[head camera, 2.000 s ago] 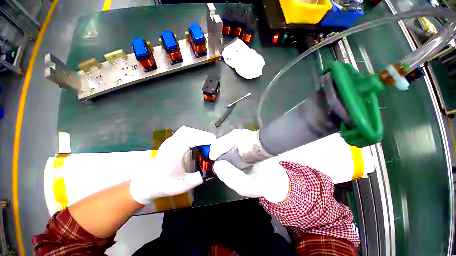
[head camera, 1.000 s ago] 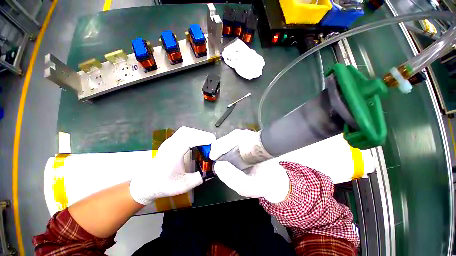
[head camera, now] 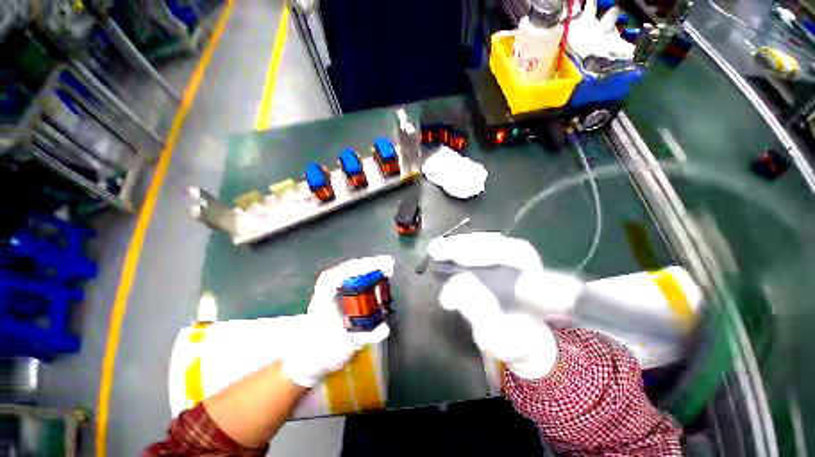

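My left hand (head camera: 335, 308), in a white glove, holds a coil (head camera: 365, 301) with a blue top and copper windings above the mat's front edge. My right hand (head camera: 500, 299), also gloved, is shut around the front of the grey glue syringe (head camera: 599, 303), apart from the coil. The syringe's rear and green cap (head camera: 706, 384) are blurred. Its tip is not clear. The metal holding fixture (head camera: 299, 214) stands behind with three blue-topped coils (head camera: 352, 170) at its right part. A black-topped coil (head camera: 408, 218) stands on the mat.
A thin tool (head camera: 442, 243) lies partly behind my right hand. A white cloth (head camera: 456, 173) is beside the fixture. Black-topped coils (head camera: 444, 136), a controller (head camera: 505, 132), a yellow bin (head camera: 534, 92) with a bottle and a blue bin (head camera: 609, 83) are behind. Padded armrests (head camera: 255, 361) lie in front. A conveyor runs at right.
The view has shifted, showing more of the floor and bins. My hands have moved apart; the syringe has drawn back right from the coil, which now shows its windings more fully.
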